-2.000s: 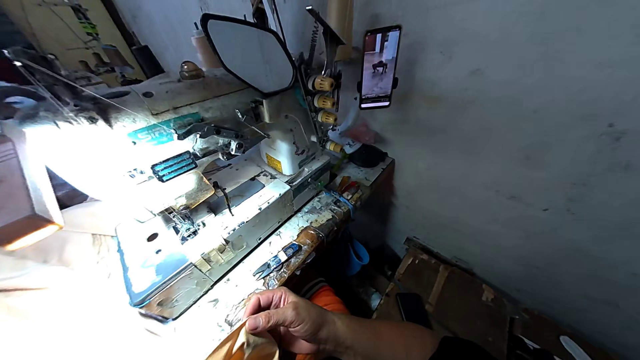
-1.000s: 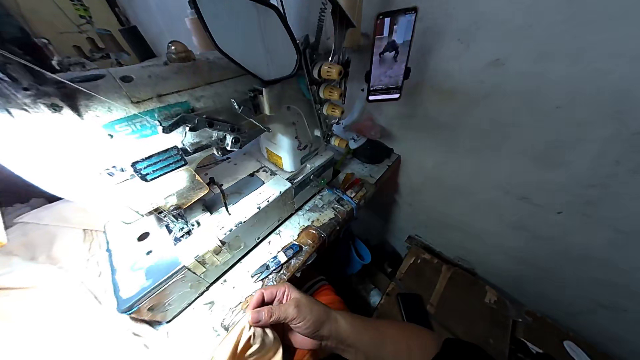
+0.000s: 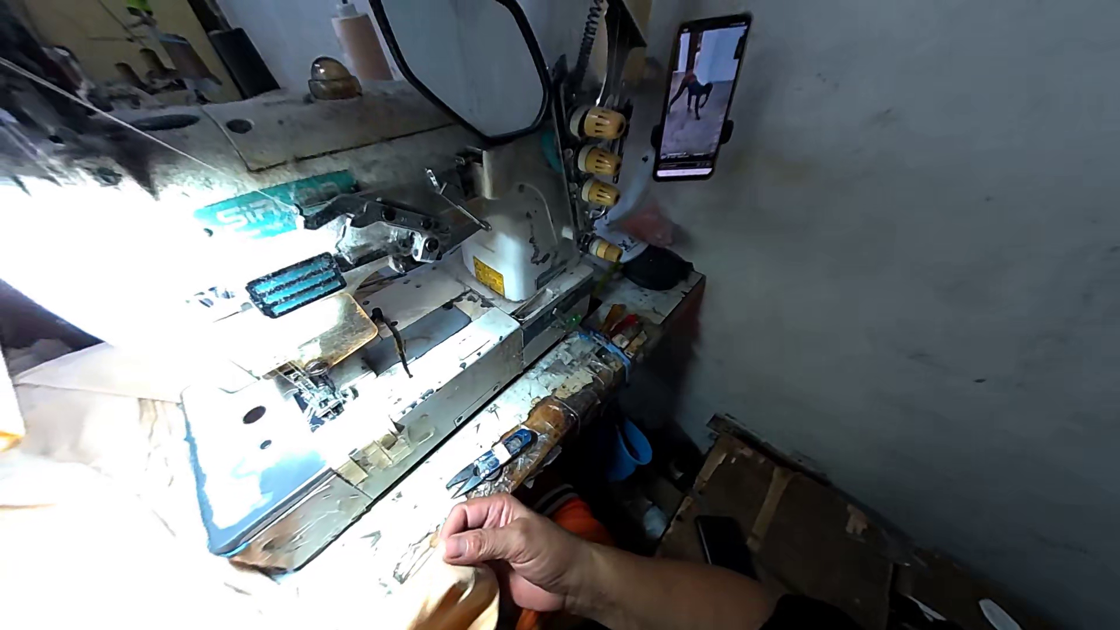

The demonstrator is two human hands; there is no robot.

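Observation:
My right hand, at the bottom centre, pinches a piece of light tan fabric between thumb and fingers. It is close to the front edge of an industrial sewing machine. A pair of blue-handled thread snips lies just beyond the fingertips on the worn table edge. The machine's presser foot stands left of the hand with no cloth plainly under it. More pale cloth is heaped at the left in very bright light. My left hand is out of view.
A phone in a holder is by the wall, right of a mirror and yellow tension knobs. Another dark phone lies on a wooden surface at the lower right. A blue container is below the table.
The view has shifted, so the bright pale item at the far left shows less than before. My right hand keeps its pinch on the tan fabric near the table edge.

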